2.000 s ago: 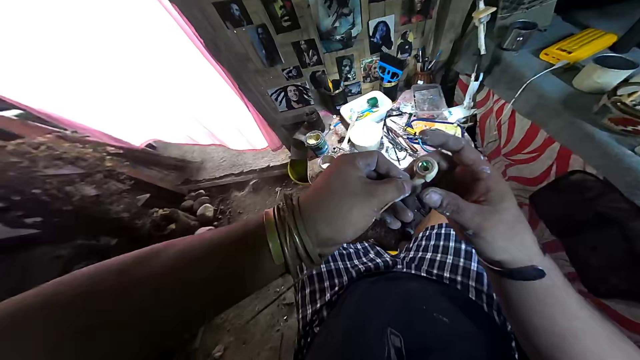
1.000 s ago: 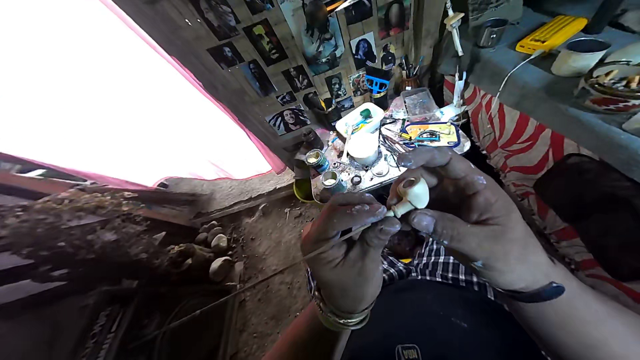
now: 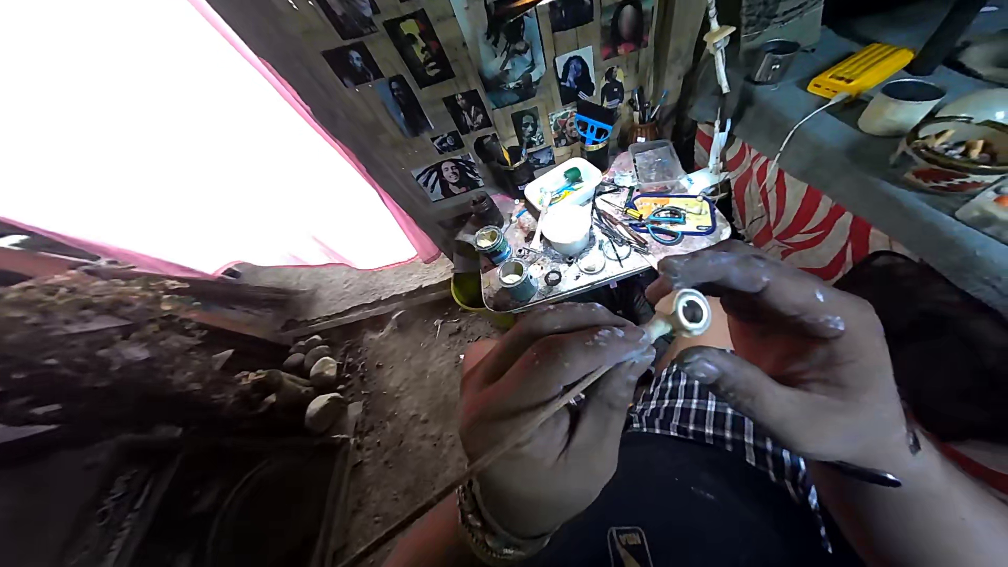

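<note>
My left hand [image 3: 551, 402] pinches the narrow end of a small pale pipe-shaped piece [image 3: 683, 313], whose round bowl opening faces up toward the camera. A long thin stick [image 3: 504, 447] runs from those same fingers down to the lower left; whether it is joined to the piece is hidden. Around the bowl, my right hand [image 3: 795, 346] is spread, thumb and fingers apart, the forefinger close behind the bowl. Whether that fingertip touches it cannot be told. Both hands carry pale smears.
Beyond my hands, a small cluttered table [image 3: 551, 293] holds open jars [image 3: 516, 277], a white tub [image 3: 567, 227], scissors [image 3: 665, 224] and a white tray [image 3: 563, 183]. Stones [image 3: 323, 386] lie on the ground at left. A grey bench [image 3: 835, 134] with a yellow device [image 3: 861, 69] is at right.
The bowl opening has turned more toward the camera since one second ago. My right thumb, earlier against the piece, has moved off it. My left hand keeps its pinch.
</note>
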